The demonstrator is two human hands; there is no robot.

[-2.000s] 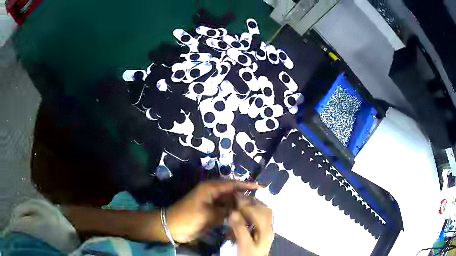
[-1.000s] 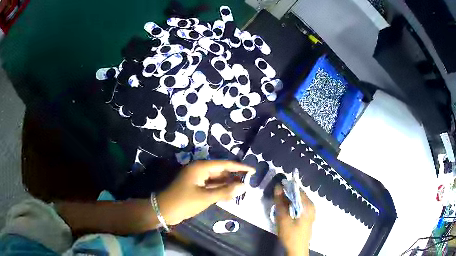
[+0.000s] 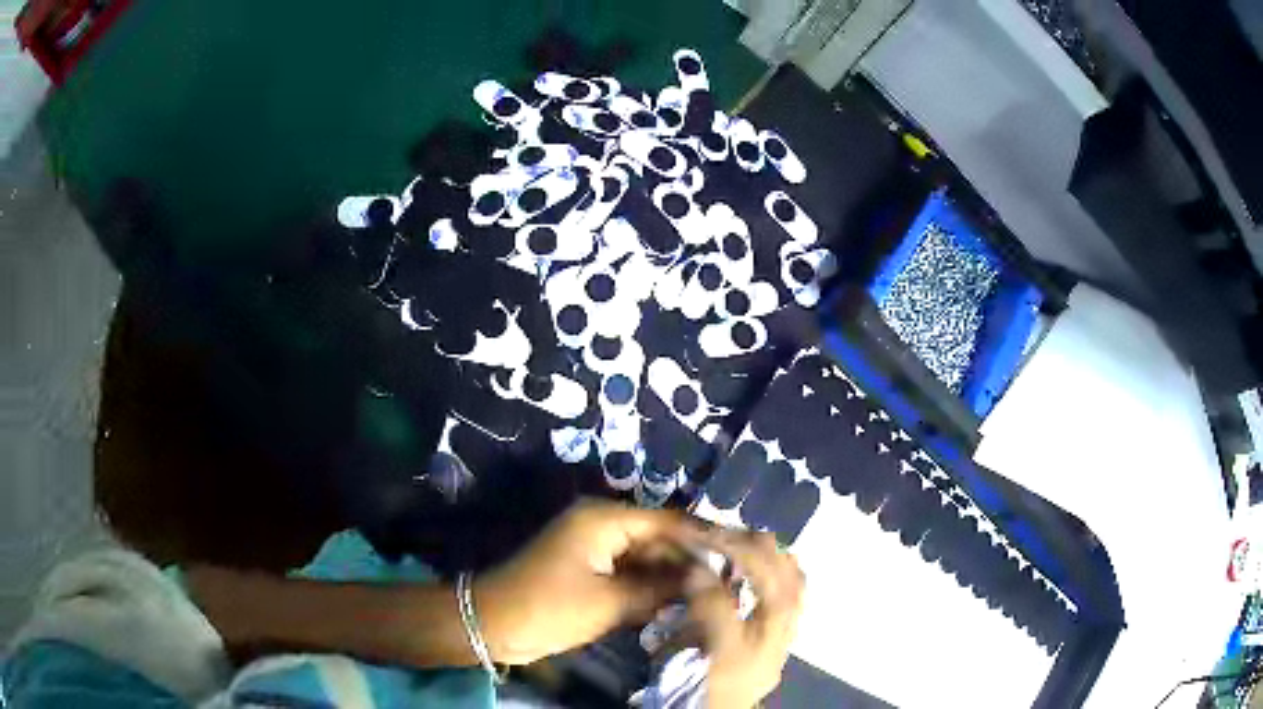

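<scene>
Many white oblong parts [image 3: 571, 326] with dark round spots lie in a loose heap ahead of my hands. Black oblong pieces [image 3: 787, 511] lie in tight rows on a white sheet [image 3: 900, 623] at the lower right. My left hand [image 3: 589, 582], with a bracelet at the wrist, has its fingers bent against my right hand; its fingertips are blurred and hidden. My right hand [image 3: 755, 623] is bent around a white crumpled bundle [image 3: 676, 679] at the bottom edge. A small white bit shows between the hands, too blurred to tell.
A blue bin [image 3: 1018, 337] of tiny silvery pieces stands to the right of the heap. A black blue-edged tray [image 3: 1094, 589] borders the white sheet. A large curved white sheet [image 3: 1108, 416] lies beyond. A green mat [image 3: 277, 125] lies at upper left, a red rack [image 3: 58, 39] in the corner.
My right hand has moved left, off the rows of black pieces, and now meets my left hand. The whole view has shifted compared with one second ago.
</scene>
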